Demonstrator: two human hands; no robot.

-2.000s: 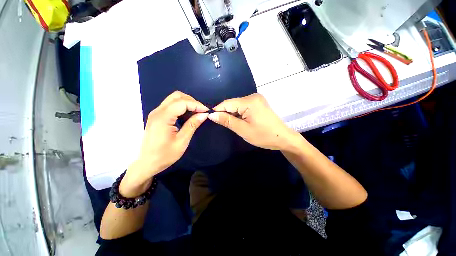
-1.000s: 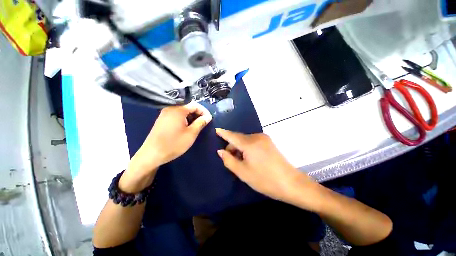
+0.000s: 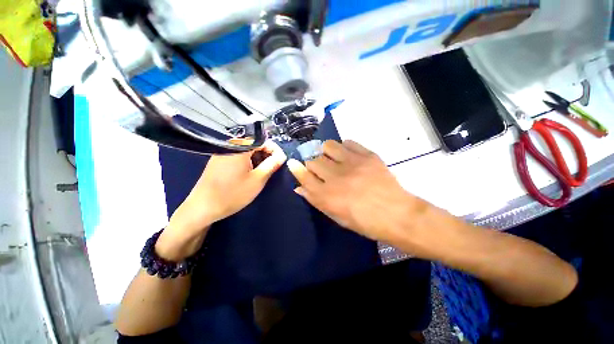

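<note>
A dark navy garment panel (image 3: 269, 235) lies flat on the white table under the sewing machine head (image 3: 377, 40) and hangs over the front edge. My left hand (image 3: 232, 178) is at the needle area, thumb and forefinger together at the cloth, partly behind the machine's black guard. My right hand (image 3: 350, 185) lies on the cloth just right of it, fingers bent and thumb forward, close to the round grey-white knob (image 3: 310, 149). The needle and presser foot are hidden behind the machine head and my fingers. Whether cloth is pinched is unclear.
A black smartphone (image 3: 458, 101) lies right of the needle area. Red-handled scissors (image 3: 553, 161) and yellow-green snips (image 3: 579, 114) lie farther right. A printed ruler (image 3: 512, 216) runs along the front edge. A yellow bag (image 3: 27, 30) is at the upper left.
Since two seconds ago, both hands have moved from the near cloth up to the needle area and apart, and the view has come closer to the machine. Lately my right hand moved up beside the knob.
</note>
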